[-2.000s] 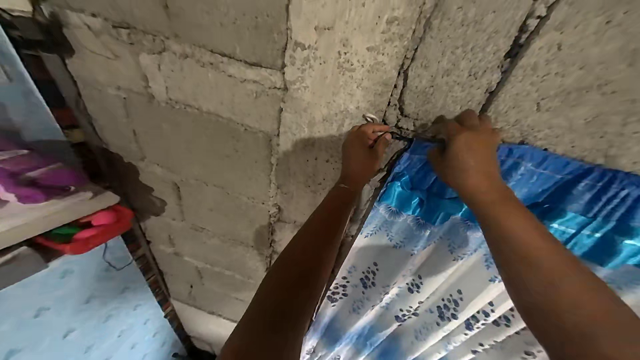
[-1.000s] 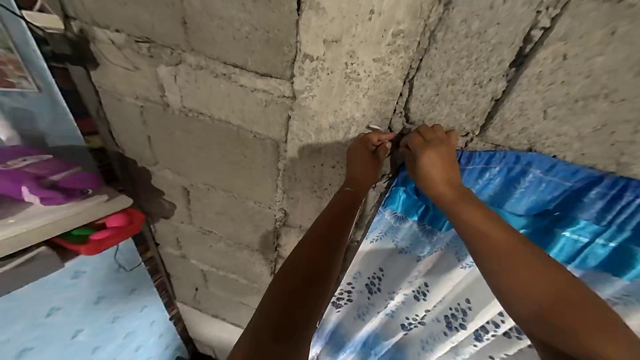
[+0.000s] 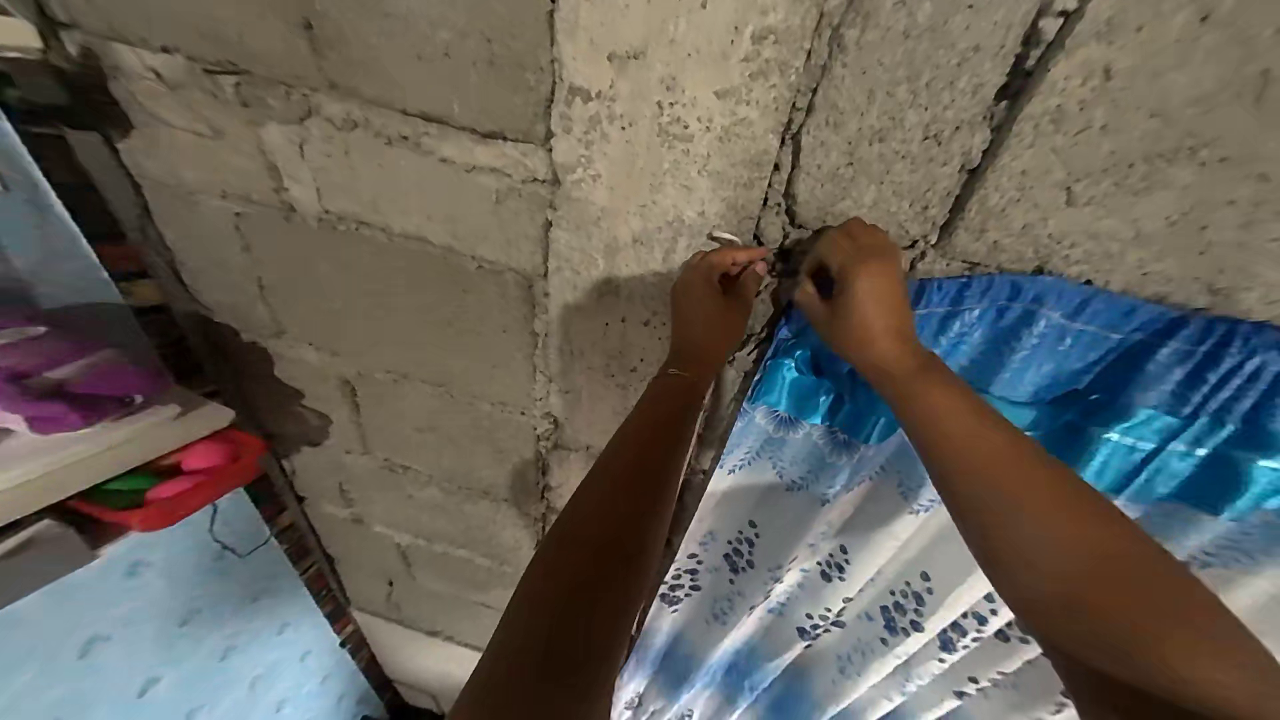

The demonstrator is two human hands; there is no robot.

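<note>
A blue and white curtain (image 3: 830, 520) with a leaf print hangs at the right, its gathered blue top edge against the concrete wall. At its upper left corner, my left hand (image 3: 718, 300) pinches a thin strand or cord near a crack in the wall; a small pale end (image 3: 724, 238) sticks out above the fingers. Close beside it, my right hand (image 3: 855, 290) is curled at the same crack, over the curtain's corner. What its fingertips hold is too dark to tell.
A concrete block wall (image 3: 390, 290) fills the left and middle. At the far left a shelf (image 3: 120, 455) carries a purple item (image 3: 75, 375), with a red plastic basket (image 3: 170, 510) of pink and green things below. A light blue patterned sheet (image 3: 190, 620) hangs lower left.
My right hand has moved left along the curtain's top, closer to my left hand, since the earliest frame. My left hand stays at the wall crack.
</note>
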